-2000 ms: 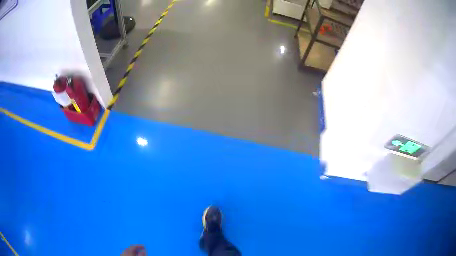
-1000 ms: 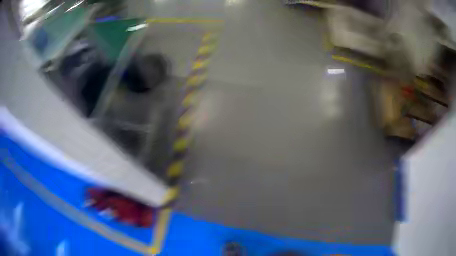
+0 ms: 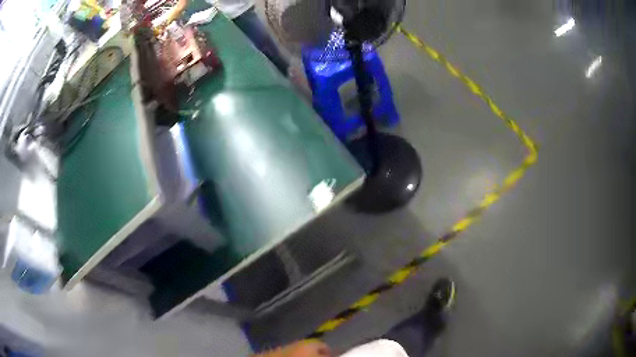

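Note:
A hand, seemingly my left hand, shows at the bottom edge, blurred and cut off, so its fingers and any hold cannot be told. A white patch, perhaps a sleeve, is right of it. My right hand is not in view. A green-topped workbench lies nearest, ahead and left, with a raised pale divider along it. A reddish fixture or device sits at its far part. A small white item lies near its close right corner.
A black floor fan's round base stands beside the bench corner, with a blue stool behind its pole. Part of a person shows at the bench's far side. A yellow-black line crosses the grey floor, where my shoe shows.
The view has turned left and moved forward over the grey floor. The blue floor and red extinguishers have left view; the green bench and fan are now close. A hand has come in at the bottom.

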